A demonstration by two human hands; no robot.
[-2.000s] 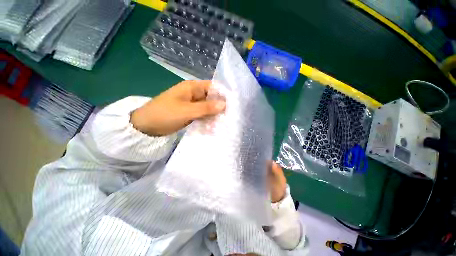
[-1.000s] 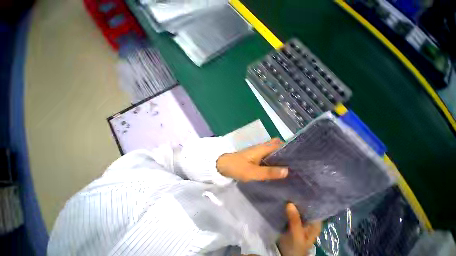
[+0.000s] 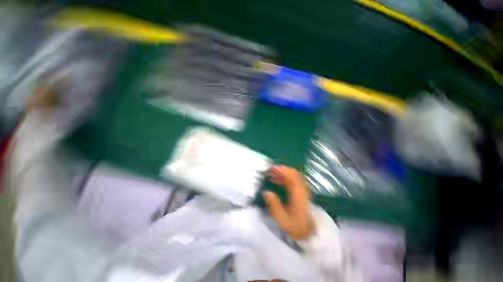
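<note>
The whole view is blurred. My left hand reaches to the far left, over the silvery bubble-wrap bags; whether it grips one is too blurred to tell. A smooth white sheet or liner lies on the green bench in front of me. My right hand is at its right end, thumb and fingers apart, with nothing visible in it. Whether the fingertips touch the sheet is unclear. The dark tablet is not in view.
Behind the sheet are blister trays and a blue parts bin. At right lie a clear parts bag and a whitish control box. A pale board is below the bench edge. A yellow-edged conveyor runs behind.
The dark tablet-like device and its wrap have left my hands and the view. My left hand has moved far left to the bags. The white sheet now shows on the bench. The camera has turned.
</note>
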